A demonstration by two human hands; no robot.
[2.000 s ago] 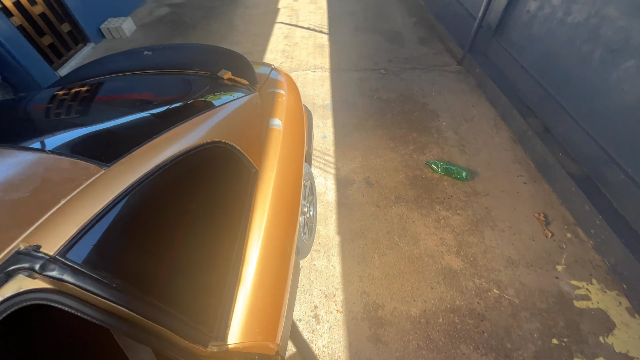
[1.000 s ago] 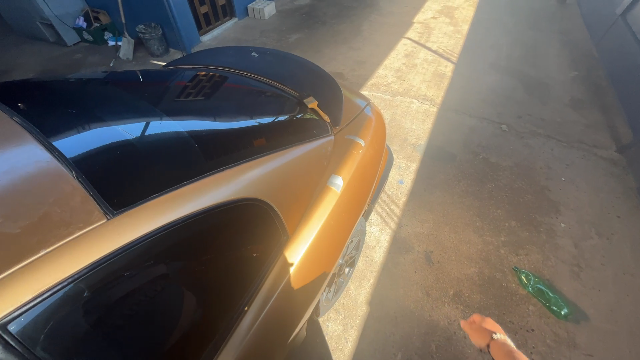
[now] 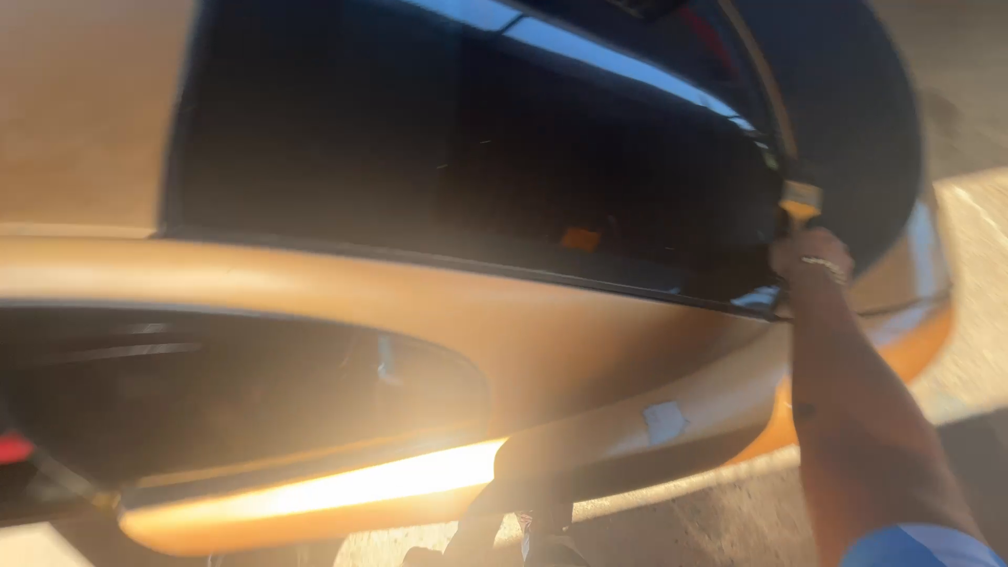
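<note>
My right hand (image 3: 811, 256) is closed around the handle of a paintbrush (image 3: 802, 201) with a yellowish handle, at the lower corner of the car's dark rear window (image 3: 512, 157). A bracelet circles the wrist, and a blue and white sleeve shows at the bottom edge. The brush lies beside the black rear panel (image 3: 850, 134) of the gold-orange car. My left hand is not in view. Motion blur softens the brush and fingers.
A dark side window (image 3: 252, 378) and gold bodywork (image 3: 551, 323) fill the near side. A pale patch (image 3: 665, 423) sits on the rear fender. Sunlit concrete ground (image 3: 976, 252) lies behind the car.
My right hand has come onto the car's rear and taken hold of the brush, which lay by the rear window in both earlier frames. The view has moved much closer to the car.
</note>
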